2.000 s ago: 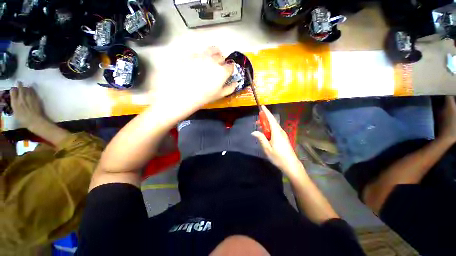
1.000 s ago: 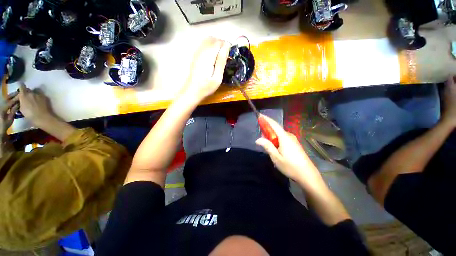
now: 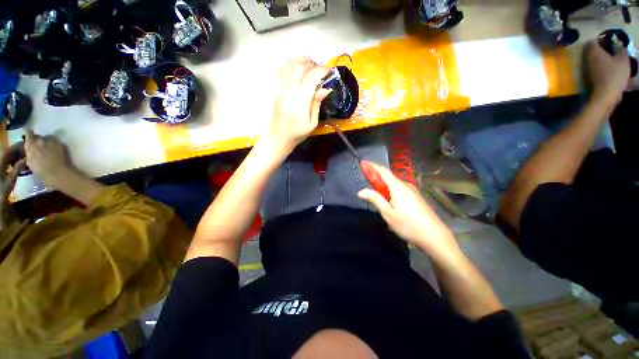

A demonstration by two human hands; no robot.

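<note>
A black camera housing [image 3: 343, 95] rests on the orange tape near the bench's front edge, its open side up. A silvery circuit board [image 3: 331, 78] shows at its upper left, with a thin wire loop above it. My left hand [image 3: 298, 98] holds the housing and board from the left. My right hand [image 3: 396, 200] grips the red handle of a screwdriver [image 3: 375, 180] below the bench edge. The shaft points up and left, its tip near the lower rim of the housing. Whether the tip touches it, I cannot tell.
Several part-finished camera units [image 3: 172, 95] stand at the back left, others [image 3: 433, 12] at the back right. A pale metal fixture [image 3: 280, 10] is at the rear centre. A person's hands [image 3: 47, 160] are at the left; another person's hand [image 3: 607, 69] holds a black unit at the right.
My left hand has drawn back and turned the housing, showing its dark inside. The screwdriver tip has moved from inside the housing to its lower rim. The right neighbour's hand has come onto the bench.
</note>
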